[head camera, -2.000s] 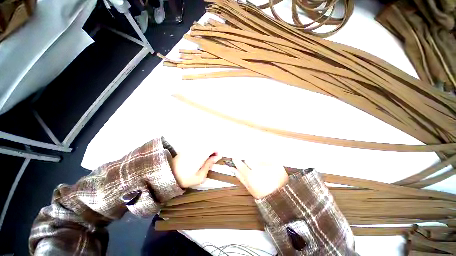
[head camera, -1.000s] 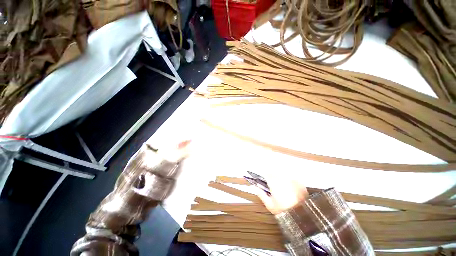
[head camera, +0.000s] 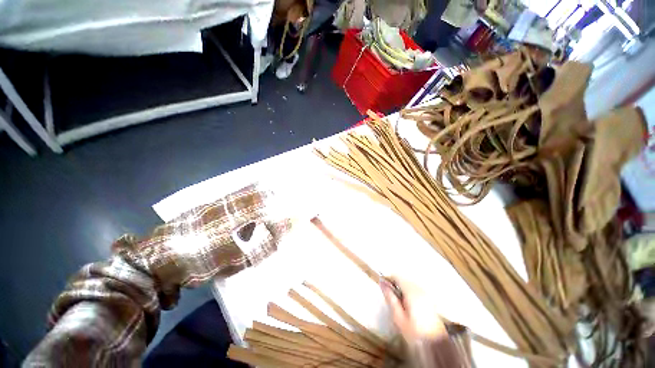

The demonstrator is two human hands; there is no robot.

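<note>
My right hand [head camera: 419, 314], blurred and overexposed, holds small dark metal snips [head camera: 392, 289] with the blades pointing up and left. A single narrow tan-brown strap [head camera: 345, 249] runs from near the middle of the white table to the snips; whether the fingers also hold it is unclear. My left hand is washed out against the white surface beyond its plaid cuff, so its fingers cannot be made out. The near bundle of straps [head camera: 309, 338] fans out at the bottom, left of my right hand, its ends near the table edge.
A far pile of straps [head camera: 438, 230] runs diagonally across the white table [head camera: 208, 188]. Coiled straps [head camera: 477, 154] and crumpled brown pieces [head camera: 585, 172] lie at the right. A red crate [head camera: 377, 83] stands beyond. A white-draped metal-framed table [head camera: 129, 27] is at the upper left.
The camera view has swung right and up, showing the crate and brown pieces. My hands, together at first, have come apart. The snips are now against the single strap.
</note>
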